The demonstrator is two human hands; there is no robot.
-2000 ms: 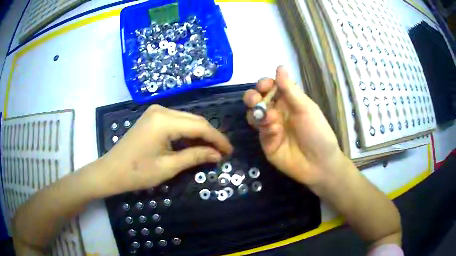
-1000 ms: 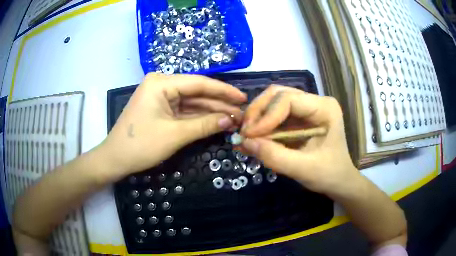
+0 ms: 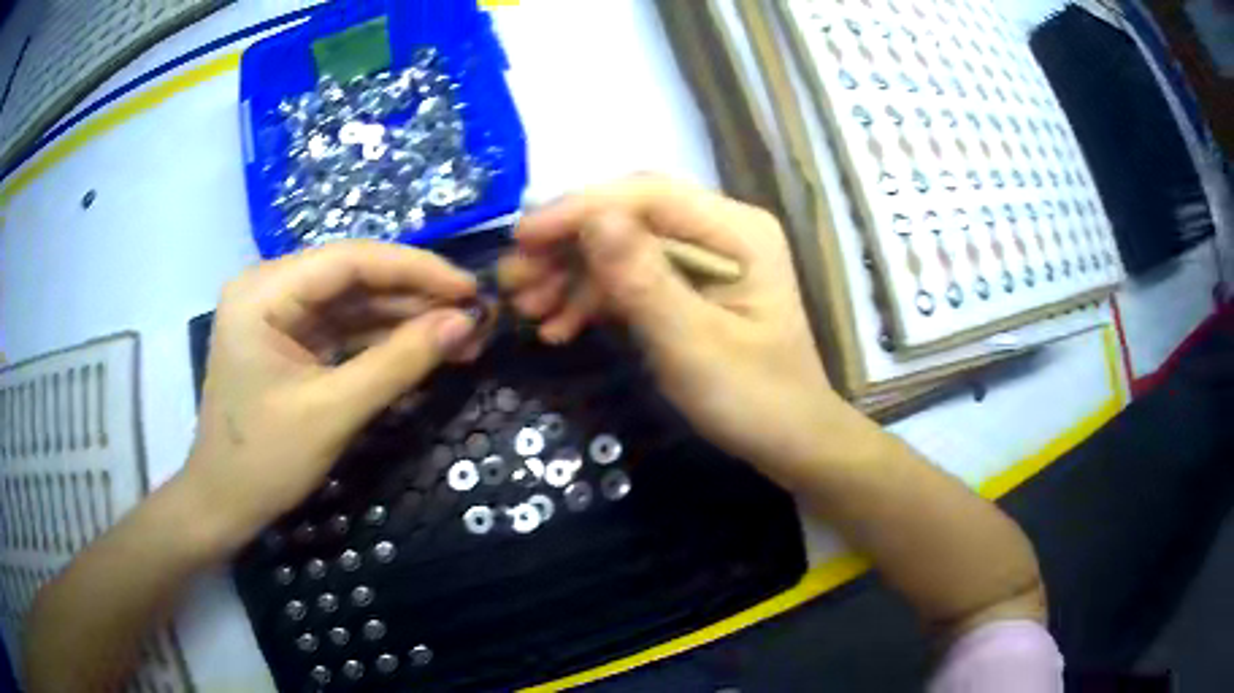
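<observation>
My left hand (image 3: 325, 366) is over the upper left of the black tray (image 3: 650, 569), its thumb and fingertips pinched on a small metal part (image 3: 476, 309) that is blurred and mostly hidden. My right hand (image 3: 677, 298) is just right of it, holding a tan stick tool (image 3: 704, 261) whose rear end shows between the fingers. Its tip is hidden near the left fingertips. Loose silver discs (image 3: 529, 443) lie in the middle of the black tray. Rows of small parts (image 3: 363, 596) stand at its left.
A blue bin (image 3: 504, 149) full of silver parts is behind the black tray. A pale slotted tray (image 3: 129, 406) is at left. A loaded pale tray (image 3: 947, 149) tops a stack at right, with black trays (image 3: 1123, 136) beyond. A small dark ring (image 3: 89, 199) lies on the white bench.
The view has shifted, so the bench appears further left. The stick tool's visible part is shorter and tilted differently. Compared with two seconds ago, my hands have come together from apart.
</observation>
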